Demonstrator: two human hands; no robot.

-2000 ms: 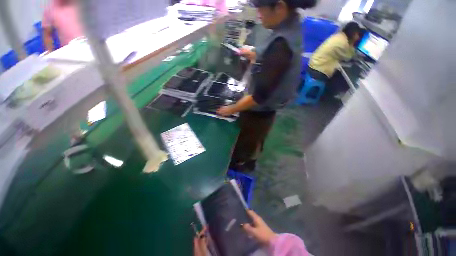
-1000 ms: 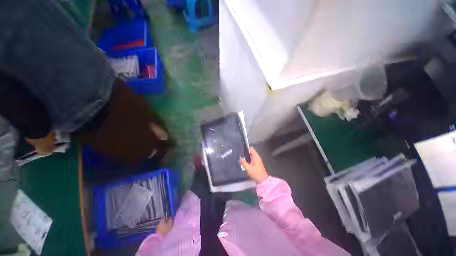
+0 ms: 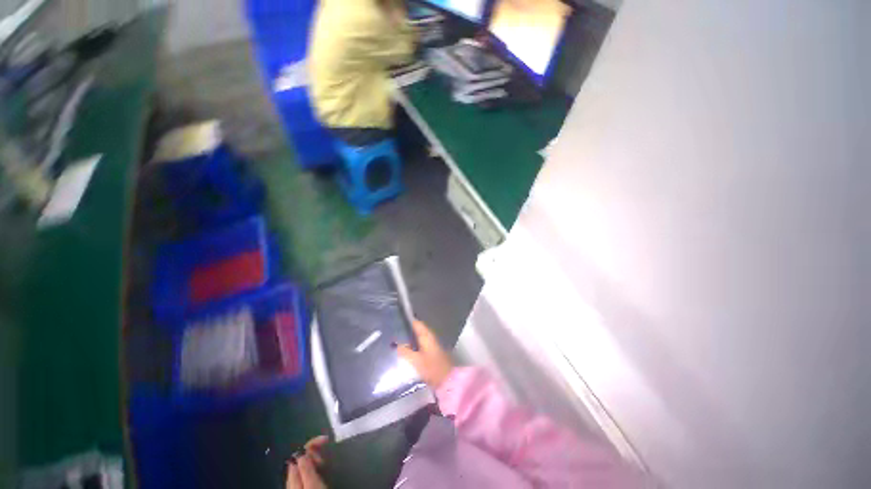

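Observation:
A dark glossy tablet [image 3: 358, 329] lies on a white foam sheet [image 3: 323, 393], with a small white label on its glass. My right hand [image 3: 428, 355] holds the tablet and sheet by the right edge, thumb on top, over the floor. My left hand [image 3: 306, 466] is at the bottom of the picture, below the tablet and apart from it; it is partly cut off and blurred, with its fingers apart and nothing visible in it.
Blue crates [image 3: 304, 329] with white and red contents stand left of the tablet. A green bench [image 3: 72, 315] runs along the left. A person in yellow [image 3: 358, 72] sits on a blue stool [image 3: 371, 177] ahead. A large white panel [image 3: 707, 248] fills the right.
The view has swung to the yellow-clad person and stool. The tablet is still in my right hand. My left hand has moved from beside the crate near the bench to below the tablet.

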